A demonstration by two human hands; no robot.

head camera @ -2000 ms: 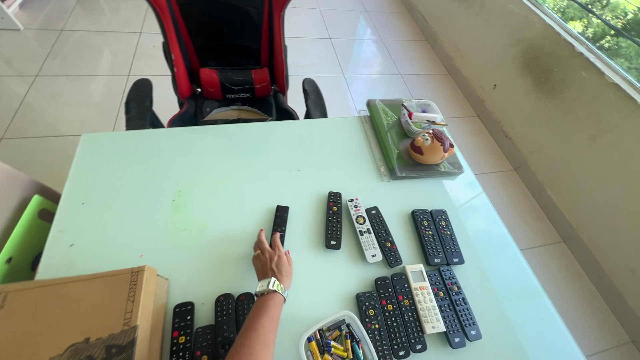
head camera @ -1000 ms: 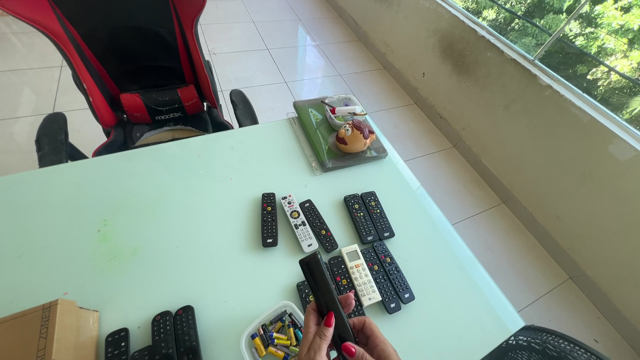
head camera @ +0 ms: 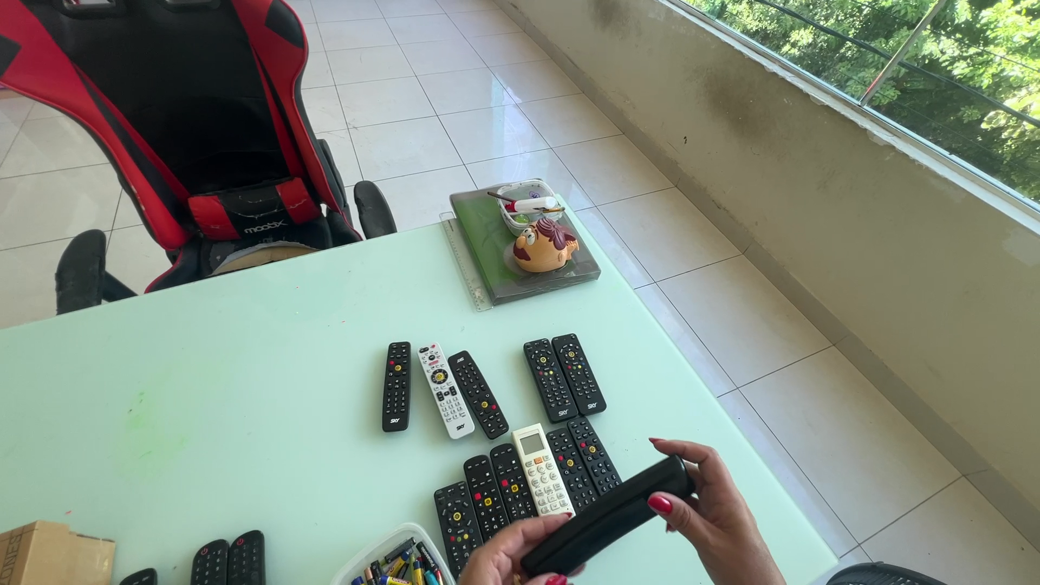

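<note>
My left hand [head camera: 520,552] and my right hand [head camera: 715,512] hold a black remote control [head camera: 609,516] by its two ends, its smooth underside facing up. Beneath it on the glass table lie a cream remote with a small display [head camera: 541,471] and several black remotes [head camera: 487,496]. Farther back are a white remote [head camera: 446,390] between two black ones, and a pair of black remotes [head camera: 565,378] to their right. A white plastic tub [head camera: 406,536] with batteries, cut off by the lower edge, stands left of my left hand.
A cardboard box [head camera: 57,552] and several black remotes [head camera: 229,559] are at the lower left. A green and grey folder [head camera: 520,244] bears a round figurine [head camera: 546,245] and a small container [head camera: 528,203]. A red and black chair [head camera: 187,122] stands beyond the table's far edge.
The black remote, earlier on the table under one hand, was then lifted into both hands. It has since turned from steeply upright to a slant, one end in each hand. The view has shifted right.
</note>
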